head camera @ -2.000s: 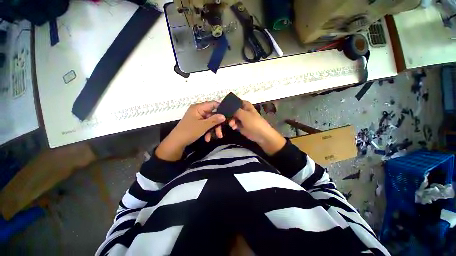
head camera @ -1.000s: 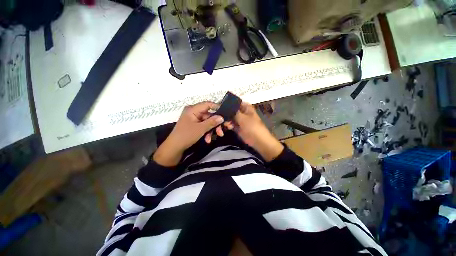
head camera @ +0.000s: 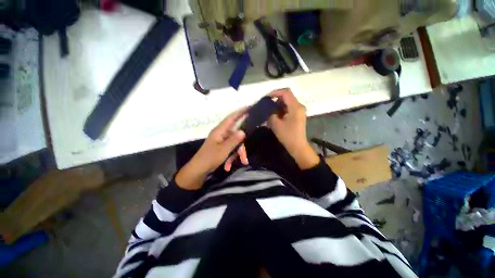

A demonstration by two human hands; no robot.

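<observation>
A short dark strip (head camera: pixel 259 115) is held between both hands above the front edge of the table; it is blurred. My left hand (head camera: pixel 221 144) grips its left end between thumb and fingers, other fingers curled below. My right hand (head camera: pixel 289 118) pinches its upper right end with thumb and forefinger. A long dark strip (head camera: pixel 130 79) lies slanted on the white table to the left. A small navy piece (head camera: pixel 240 70) lies on the machine bed by the needle area (head camera: pixel 234 46).
Black-handled scissors (head camera: pixel 279 57) lie under the machine arm (head camera: pixel 369 21). A dark tape roll (head camera: pixel 386 61) sits at the right end of the white table (head camera: pixel 179 130). A blue crate (head camera: pixel 448 212) and scraps are on the floor at right. A wooden board (head camera: pixel 358 168) shows below the table.
My right hand has moved up and to the right, with its end of the short strip. My left hand has shifted little. The whole view has shifted slightly.
</observation>
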